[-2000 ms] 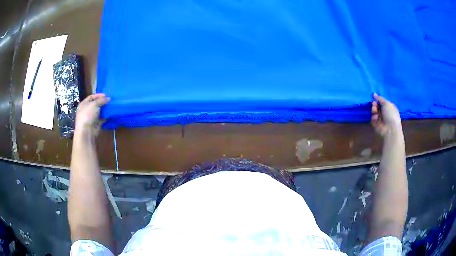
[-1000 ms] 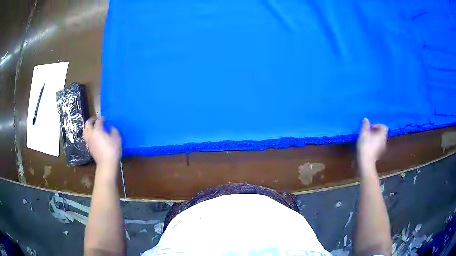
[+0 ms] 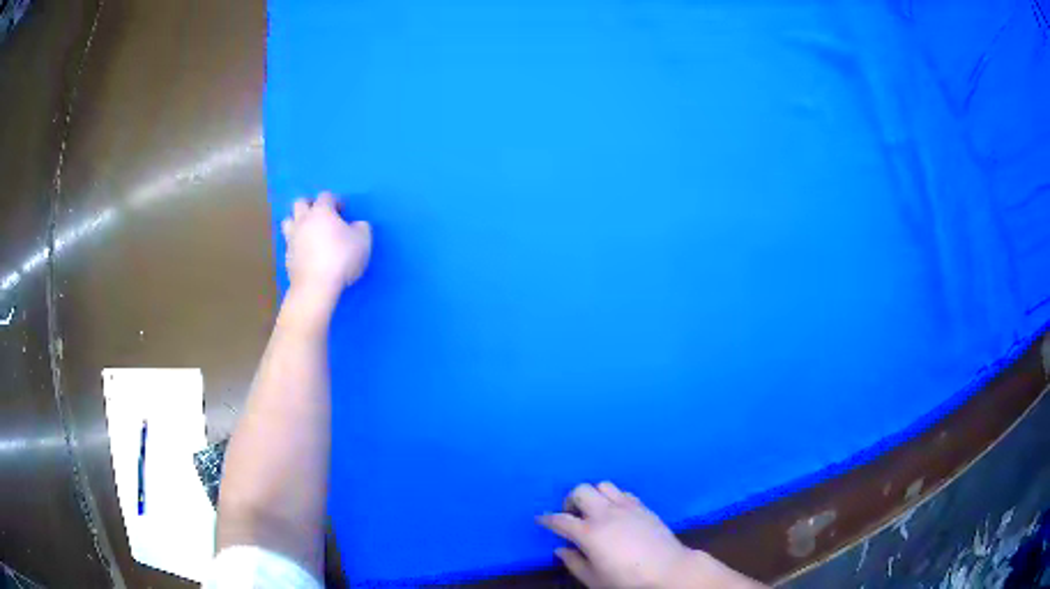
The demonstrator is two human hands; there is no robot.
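The bright blue fabric ply (image 3: pixel 599 288) covers most of the view and lies mostly smooth, with folds at the right. My left hand (image 3: pixel 327 244) rests on the fabric near its left edge, fingers pointing away from me; whether it pinches any cloth cannot be seen. My right hand (image 3: pixel 616 532) is on or just over the fabric near its front edge, fingers apart and holding nothing.
The glossy brown table (image 3: pixel 173 276) shows at the left and along the front right. A white paper sheet (image 3: pixel 173 477) with a dark pen (image 3: pixel 143 466) lies at lower left. A wrapped black weight (image 3: pixel 211 463) is mostly hidden behind my left forearm. Grey floor shows at lower right.
Both hands have let go of the front edge. My left hand has moved far forward along the left edge, my right hand inward to the left. The view has shifted forward.
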